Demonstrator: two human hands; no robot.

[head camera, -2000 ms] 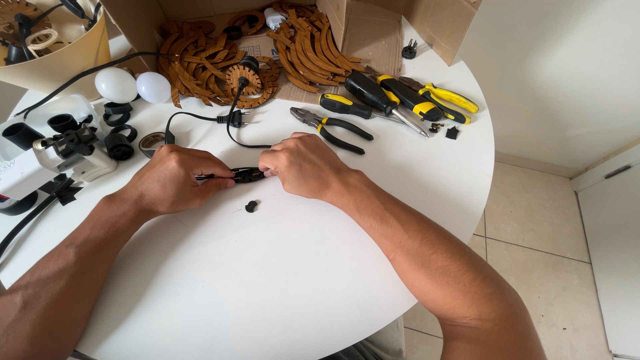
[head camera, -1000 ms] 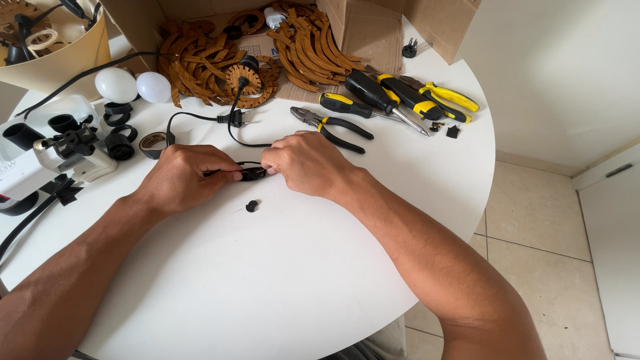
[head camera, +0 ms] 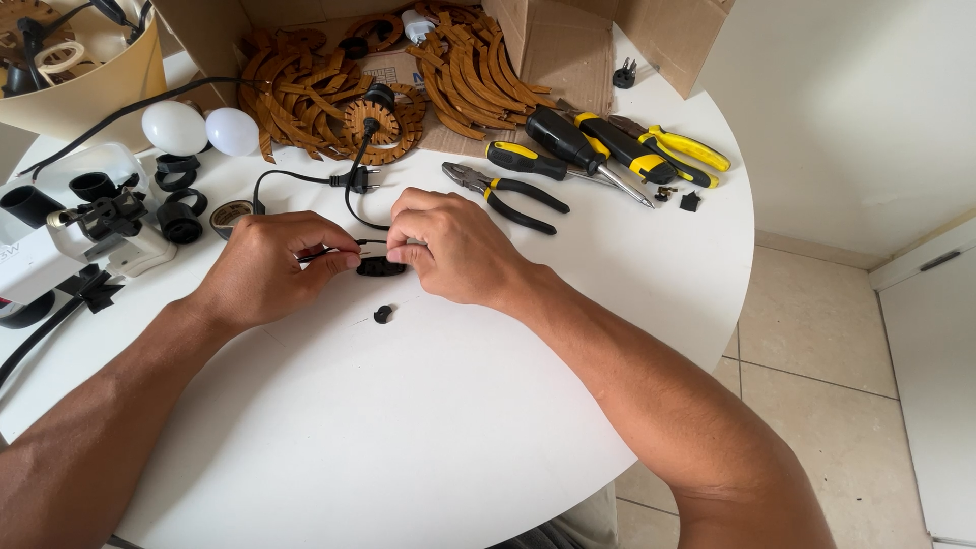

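My left hand (head camera: 278, 263) pinches a thin black electrical cord (head camera: 316, 255) between thumb and fingers. Beside its fingertips, a small black plastic housing (head camera: 381, 266), probably an in-line cord switch, lies on the white table (head camera: 366, 427). Thumb and index finger of my right hand (head camera: 450, 244) are closed together at the housing's right end, by a black cord that runs up to a wooden disc (head camera: 370, 122); the fingers hide what they pinch. A small round black plastic part (head camera: 383, 313) lies nearer to me on the table.
Combination pliers (head camera: 507, 194), screwdrivers (head camera: 591, 156) and yellow-handled pliers (head camera: 679, 149) lie at the right. Behind stands a cardboard box (head camera: 564, 53) with curved wooden pieces (head camera: 465, 72). Light bulbs (head camera: 174, 127), black rings (head camera: 179, 174) and a tape roll (head camera: 231, 216) are at the left.
My hands have drawn slightly apart, and more of the black housing shows between them. The left hand has kept its pinch on the cord.
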